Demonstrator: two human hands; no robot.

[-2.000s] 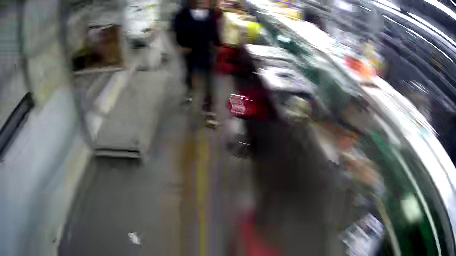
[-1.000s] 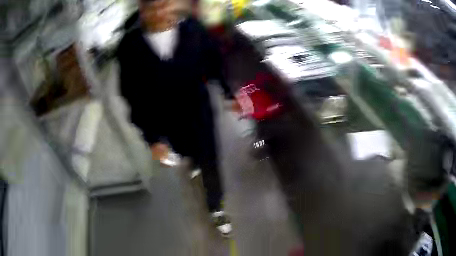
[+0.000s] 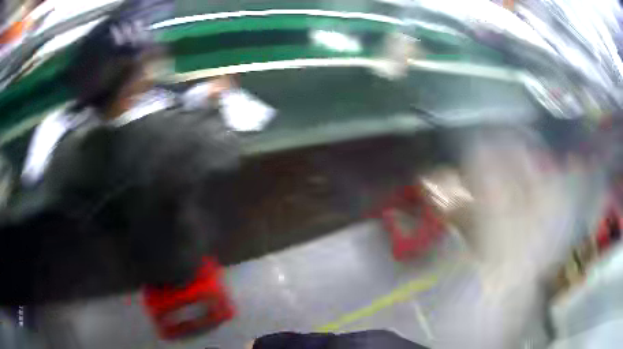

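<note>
Neither of my hands is in the picture. The whole view is blurred by motion. Nearest in front of me is a red plastic stool (image 3: 188, 303) on the floor, beneath a seated person in dark clothes. A dark rounded shape (image 3: 341, 339) shows at the bottom edge; it may be my own clothing. A white sheet (image 3: 246, 110) shows by the seated person's hand at the bench (image 3: 321, 112).
A green conveyor belt (image 3: 273, 42) curves across the top behind the bench. A second red stool (image 3: 410, 221) stands right of centre. A pale blurred figure (image 3: 509, 204) is at the right. A yellow line (image 3: 382, 303) runs along the grey floor.
The view has swung from the aisle to the bench and belt, which now lie across the picture. The walking person in dark clothes is no longer seen in the aisle.
</note>
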